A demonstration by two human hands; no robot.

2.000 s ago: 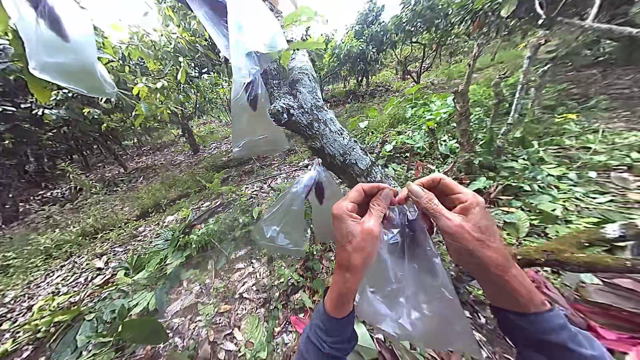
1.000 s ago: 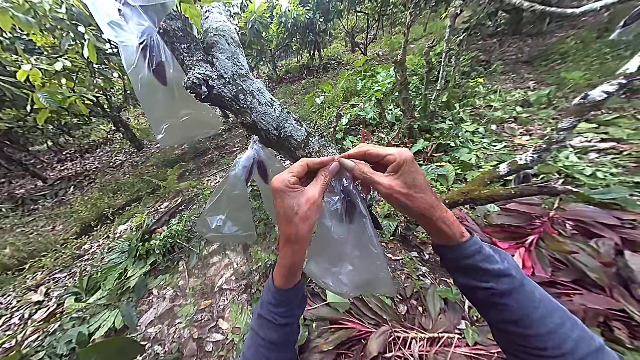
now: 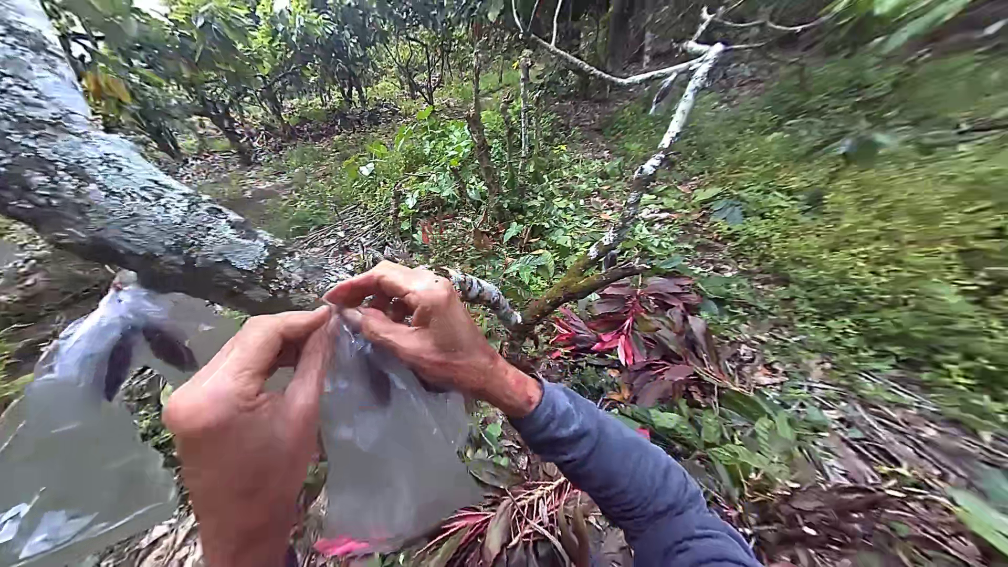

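Note:
My left hand (image 3: 252, 402) and my right hand (image 3: 425, 331) meet just below a lichen-covered branch (image 3: 150, 213). Their fingertips pinch the gathered top of a clear plastic bag (image 3: 394, 465), which hangs beneath them with a dark purple pod (image 3: 378, 382) inside. How the bag's neck is fastened is hidden by my fingers. To the left, another clear bag (image 3: 87, 449) hangs under the same branch, near two dark pods (image 3: 120, 364); which bag holds each pod is hard to tell.
A thin, pale branch (image 3: 646, 169) forks up to the right beyond my hands. Red-leaved plants (image 3: 638, 339) grow at its foot, with leaf litter (image 3: 890, 457) on the ground. Leafy small trees (image 3: 260, 71) stand behind.
The view has swung to the right and closer to the branch. Both hands stay at the top of the bag throughout. The higher hanging bags seen earlier at upper left are out of view.

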